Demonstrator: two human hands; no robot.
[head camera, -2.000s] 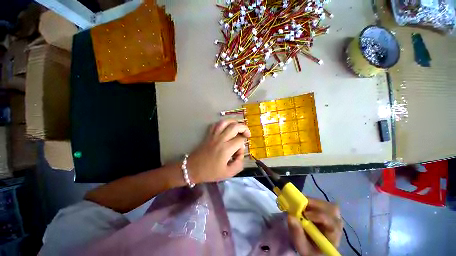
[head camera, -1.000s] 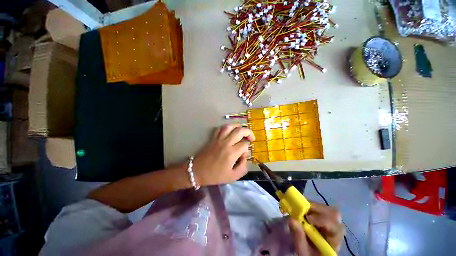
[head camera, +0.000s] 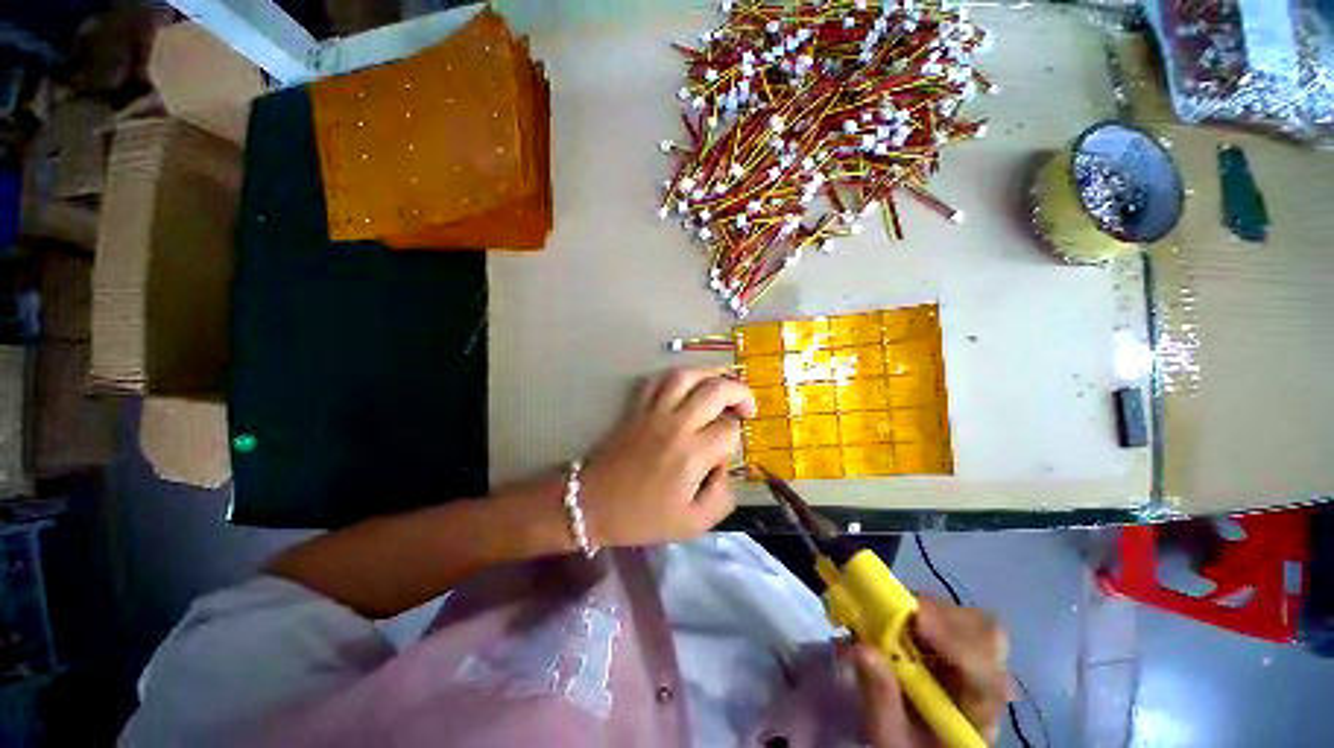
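A shiny golden-yellow board panel (head camera: 849, 392) marked in a grid lies in front of me. One connector lead (head camera: 701, 345) sticks out at its upper left edge. My left hand (head camera: 670, 456) rests at the panel's left edge, with bent fingertips on it; what they press or pinch is mostly hidden. My right hand (head camera: 944, 665) holds the yellow soldering iron (head camera: 873, 598), cut off by the bottom edge. Its dark tip touches or nearly touches the panel's lower left corner, close to my left fingers.
A heap of red and yellow leads (head camera: 819, 124) lies beyond the panel. Orange-brown panels (head camera: 432, 132) are stacked at left. At right are a round can (head camera: 1108, 190), a small black block (head camera: 1131, 417), a green scrap (head camera: 1242, 192), a clear bag (head camera: 1258, 59) and a red stool (head camera: 1222, 577).
The whole view has shifted, so the bench items sit a little further right and lower. Both hands stay in nearly the same place at the panel, with the iron's tip still at its lower left corner.
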